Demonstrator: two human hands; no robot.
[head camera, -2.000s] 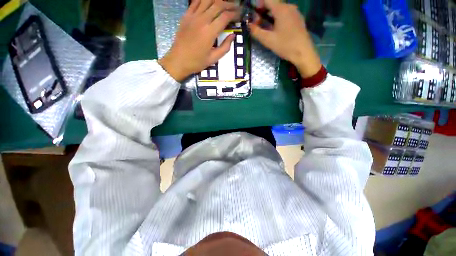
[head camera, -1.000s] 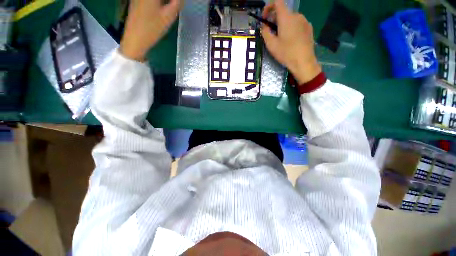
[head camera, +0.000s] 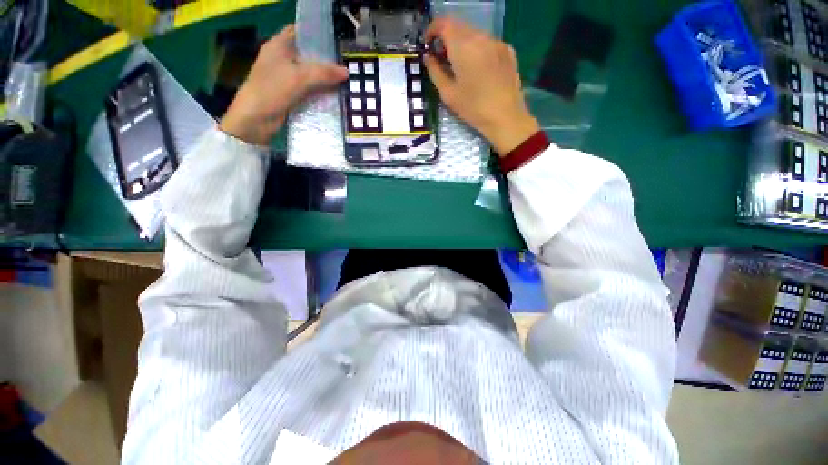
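Note:
A phone housing (head camera: 390, 153) lies upright to me on bubble wrap (head camera: 313, 150) in front of me. A battery (head camera: 393, 95) with a black face, white squares and yellow edges covers its middle. My left hand (head camera: 283, 84) is at the housing's left edge, thumb against it, fingers spread. My right hand (head camera: 472, 77) is at its upper right edge, fingers bent together; whether it still holds the tweezers cannot be told. The fingertips partly hide that edge.
A second phone housing (head camera: 142, 132) lies on bubble wrap at the left. A blue small parts bin (head camera: 683, 77) with white pieces and a battery tray (head camera: 754, 186) stand at the right. Black sheet pieces (head camera: 574, 54) lie right of the work. A cardboard carton (head camera: 123, 300) is below the bench.
My left hand has come down to the housing's left edge. My right hand has moved from the upper inside of the housing to its right edge. The view has shifted slightly.

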